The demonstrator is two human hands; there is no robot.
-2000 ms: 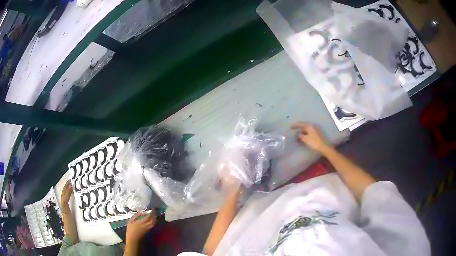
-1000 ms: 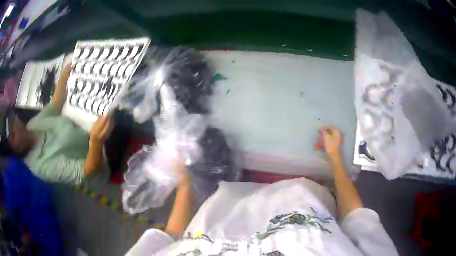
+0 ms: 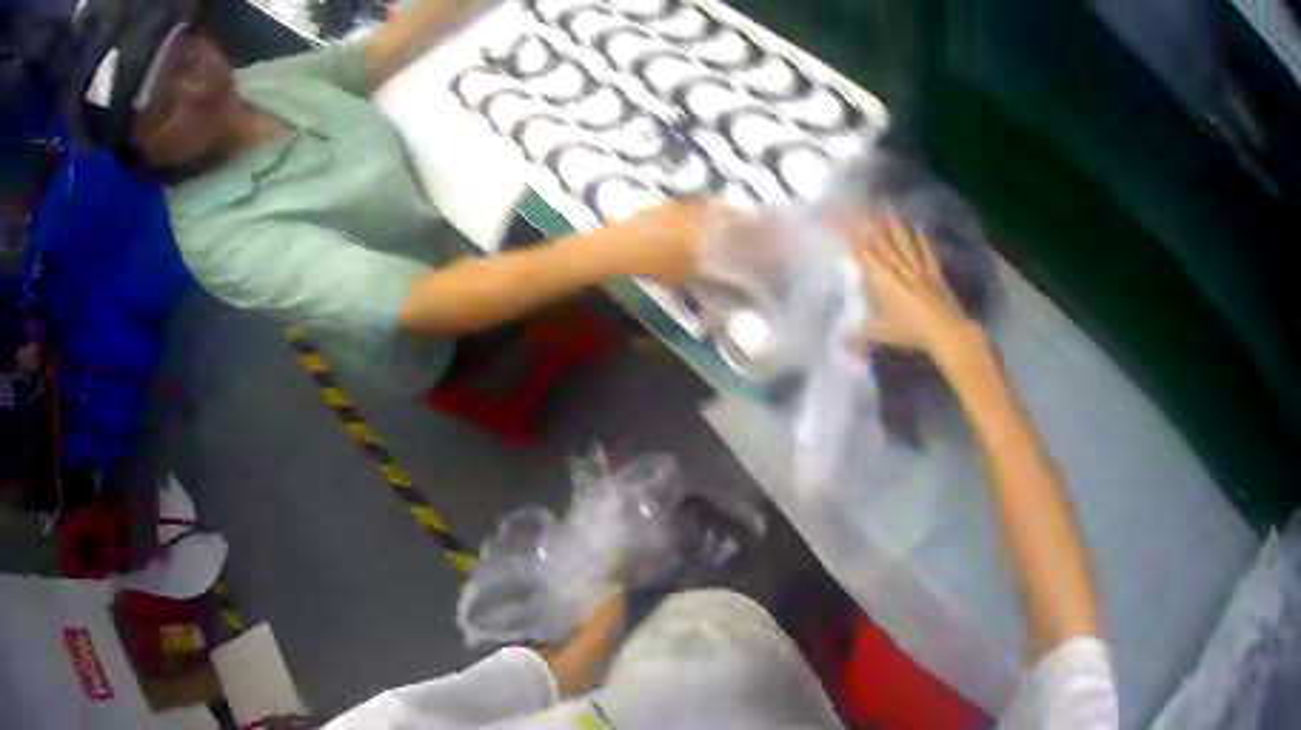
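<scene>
My left hand (image 3: 592, 639), low near my body and partly hidden, holds a bunched clear poly bag (image 3: 585, 535) with some dark parts in it, off the bench over the floor. My right hand (image 3: 910, 292) is spread, fingers apart, on or against a second clear bag (image 3: 830, 407) of black parts at the bench's far end; whether it grips is blurred. Dark parts (image 3: 949, 235) show behind my right hand. The neighbour's hand (image 3: 685, 243) touches the same bag from the left.
A layout board (image 3: 649, 107) with rows of black crescents lies before a seated person in green (image 3: 307, 235). The bench (image 3: 1141, 471) runs down right beside the dark green belt (image 3: 1127, 243). A red stool (image 3: 906, 685) is below the bench. Yellow-black tape (image 3: 374, 445) marks the floor.
The view has turned left towards the neighbour. My right hand has moved from the bare bench to the bag at the board. My left hand's bag is now away from the bench, over the floor.
</scene>
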